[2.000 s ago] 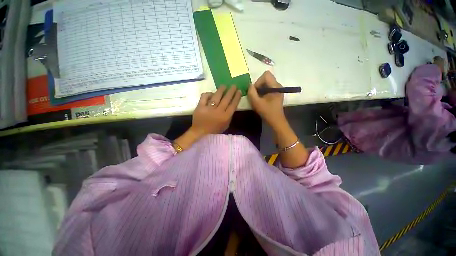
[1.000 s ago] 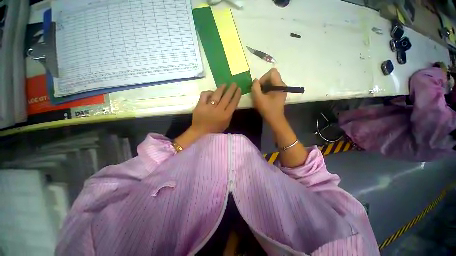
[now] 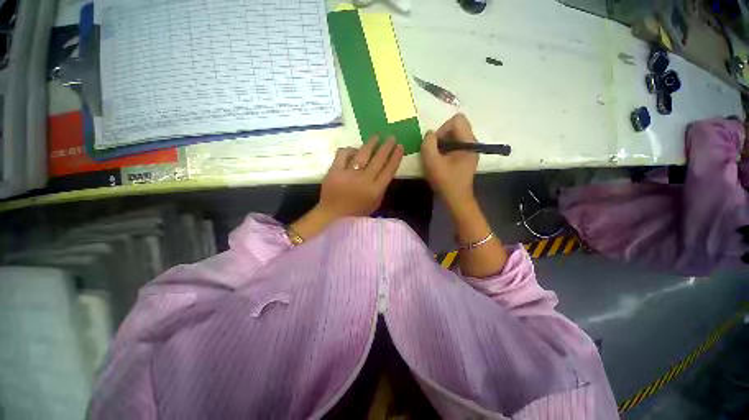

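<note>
A green-and-yellow strip point(image 3: 371, 82) lies flat on the bench, its near end at the front edge. My left hand point(image 3: 358, 179) has its fingertips resting on the near green end, palm down and holding nothing that I can see. My right hand point(image 3: 452, 164) is just right of the strip's near corner and holds a black pen point(image 3: 484, 148), which points out to the right. The pen's other end is hidden in my fingers. A small pointed tool point(image 3: 437, 91) lies on the bench beyond my right hand.
A clipboard point(image 3: 92, 149) with a record sheet point(image 3: 215, 70) lies left, over a red-orange printed folder point(image 3: 67, 138). A small black piece point(image 3: 493, 61) and several glossy black watch-like units point(image 3: 641, 119) lie to the right. Another person's pink sleeve point(image 3: 713, 156) is at the far right.
The bench things appear shifted slightly right in the view. My right hand and the pen have moved a little right with them. My left hand still rests on the strip's near end.
</note>
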